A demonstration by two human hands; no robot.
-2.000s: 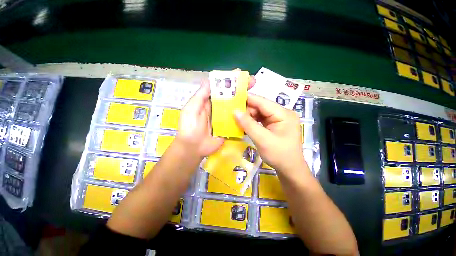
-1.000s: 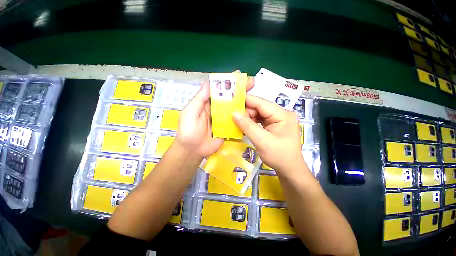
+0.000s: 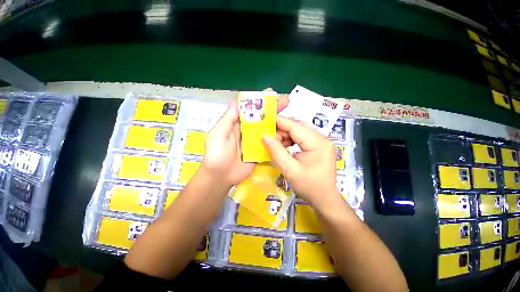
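A labelled panel (image 3: 256, 131), yellow with small windows at its top end, is held upright above the tray. My left hand (image 3: 223, 142) grips it from the left and behind. My right hand (image 3: 302, 154) is at its right side, thumb on the lower right of the yellow face. The blister tray (image 3: 169, 122) beneath holds several yellow-covered panels in pockets. A translucent release liner (image 3: 262, 197) with yellow on it lies over the tray below my hands. A white sheet (image 3: 308, 108) with holes lies at the tray's back edge.
A black glossy block (image 3: 393, 177) lies right of the tray. Another blister tray (image 3: 434, 199) with yellow-covered panels is at the right, and a neighbouring tray (image 3: 50, 165) with dark panels at the left. The green conveyor belt (image 3: 188, 63) runs behind a pale edge strip.
The view has tilted a little, so the tray and hands sit slightly lower. The yellow-filled tray on the belt has moved right. My hands still hold the labelled panel; the right thumb shifted slightly down.
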